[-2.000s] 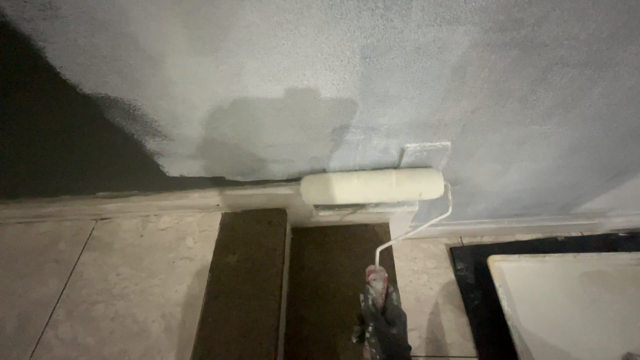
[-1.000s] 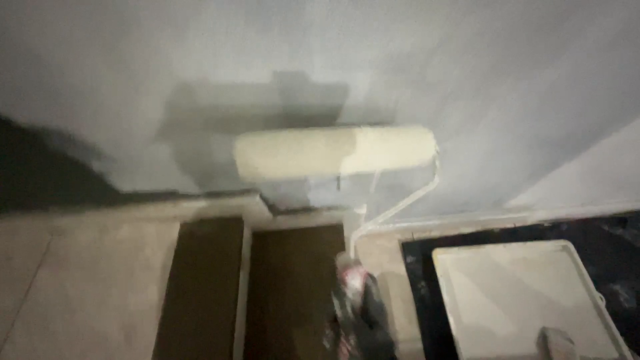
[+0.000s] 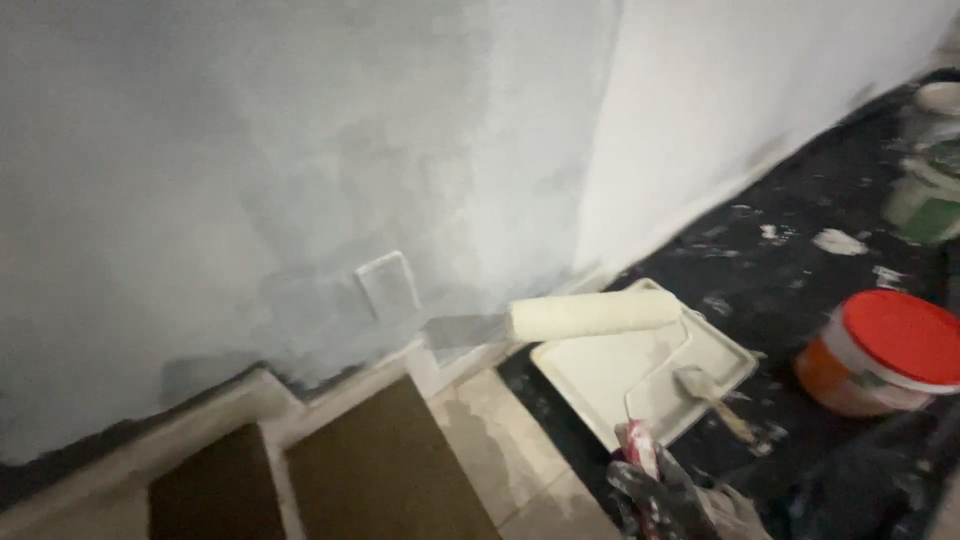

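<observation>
A paint-spotted dark glove covers my right hand [image 3: 667,487], which is closed around the red handle of a paint roller at the lower right. The cream roller sleeve [image 3: 592,315] is held over the upper edge of a white paint tray [image 3: 540,358], off the wall. Pale paint lies in the tray, and a paintbrush [image 3: 716,405] rests across its right side, its wooden handle sticking out over the dark sheet. The wall [image 3: 337,150] is partly coated grey and white, with a small rectangular plate [image 3: 388,285] low on it. My left hand is out of view.
Brown-topped steps [image 3: 390,457] with pale skirting [image 3: 352,390] run along the wall's foot. A black, paint-spotted sheet [image 3: 780,225] covers the floor at right. On it stand a bucket with a red lid [image 3: 904,337] and a green-and-white container [image 3: 926,202].
The roller, close to the wall above the steps two seconds ago, is now over the tray. The view has swung to the right, bringing the red-lidded bucket into sight.
</observation>
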